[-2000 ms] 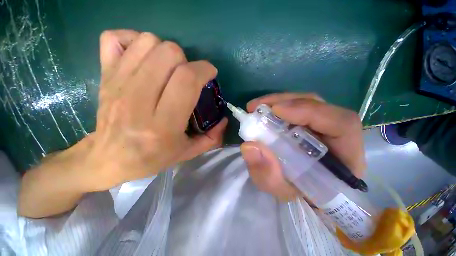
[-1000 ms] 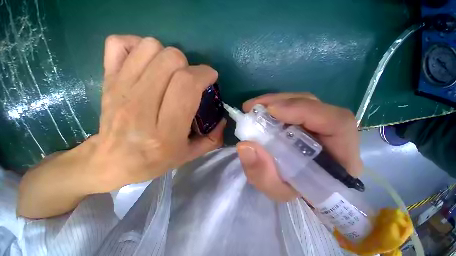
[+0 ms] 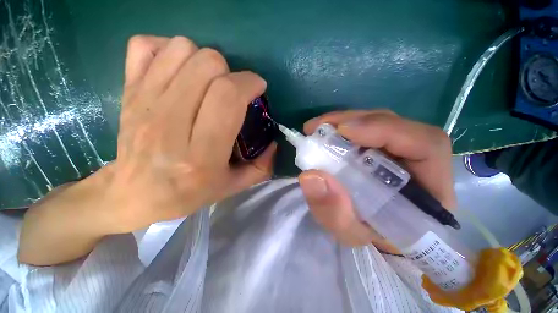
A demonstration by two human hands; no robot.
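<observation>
My left hand (image 3: 177, 134) holds a small dark watch housing (image 3: 256, 129) tilted between thumb and fingers, near the bench edge. Its dark face shows small reddish marks and a thin metal rim; my fingers hide its left side. My right hand (image 3: 391, 147) grips a translucent glue syringe (image 3: 367, 192) with a printed label, a clear block with a black rod on its side and a crumpled yellow-orange cover (image 3: 480, 282) at the rear. The syringe's pale needle (image 3: 282, 129) points at the housing's right edge; whether it touches cannot be told.
The shiny green bench (image 3: 367, 55) is scratched at the left. A blue dispenser (image 3: 538, 79) with a round gauge stands at the right edge, with a clear hose (image 3: 474, 82) running from it. A person's dark sleeve or leg (image 3: 526, 174) shows at the right, beyond the bench edge.
Since one second ago the syringe and my right hand have shifted slightly right, and my left hand has moved slightly up and left. Both grips are the same.
</observation>
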